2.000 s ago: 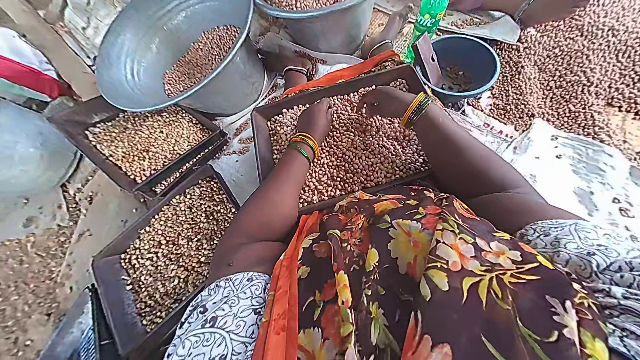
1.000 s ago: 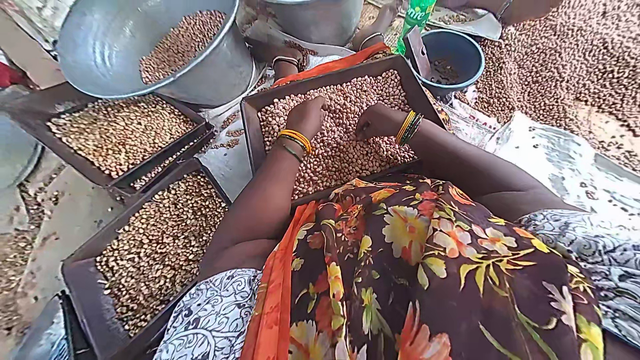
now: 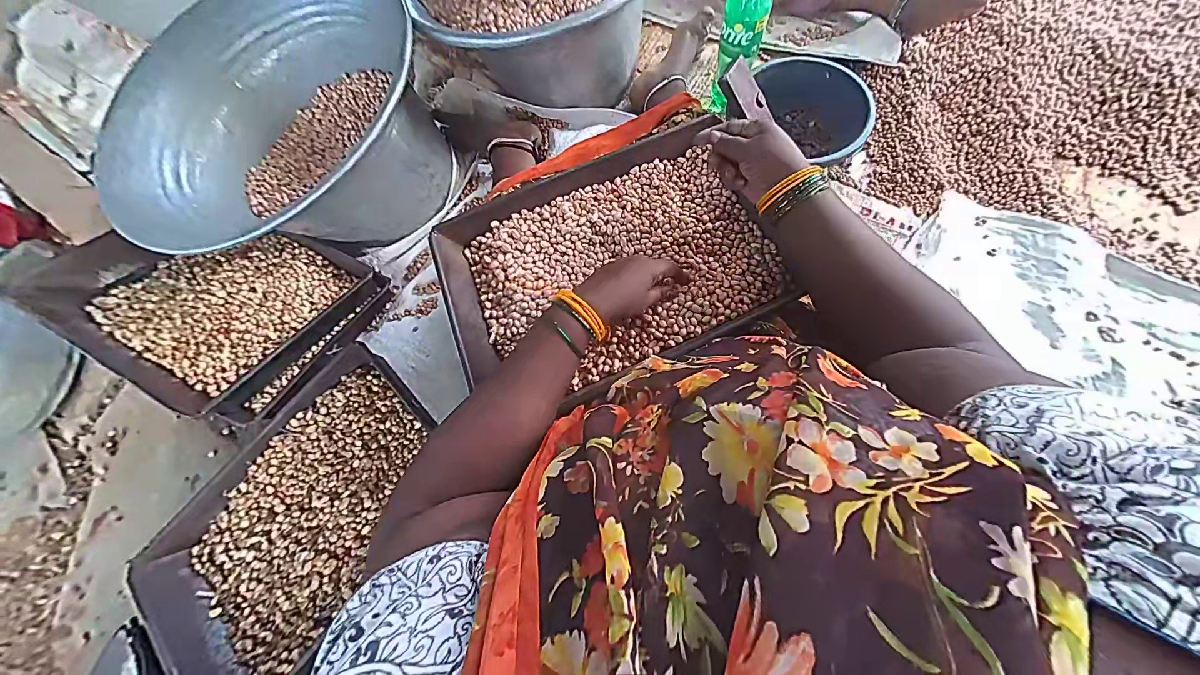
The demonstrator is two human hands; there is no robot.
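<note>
A dark rectangular tray [image 3: 457,309] lies across my lap, spread with pinkish-brown nuts or seeds [image 3: 637,225]. Low in the tray, my left hand [image 3: 637,286] rests on them with fingers bent down; whether it pinches any cannot be told. My right hand [image 3: 750,155] is at the tray's upper right corner, its fingers curled by the rim. A flat dark piece [image 3: 745,91] sticks up just behind that hand, beside a dark blue bowl [image 3: 867,117] with dark bits inside; whether the hand touches the piece is unclear.
Two more dark trays of paler nuts or seeds stand at left, one upper [image 3: 356,298] and one lower [image 3: 159,572]. Behind are a tilted metal tub [image 3: 206,103] and another metal tub [image 3: 553,61]. A green bottle [image 3: 741,37] stands by the bowl. Nuts or seeds [image 3: 994,103] cover the right background.
My right hand has moved from over the nuts or seeds in the lap tray up to its upper right corner. My left hand sits lower in the tray than before.
</note>
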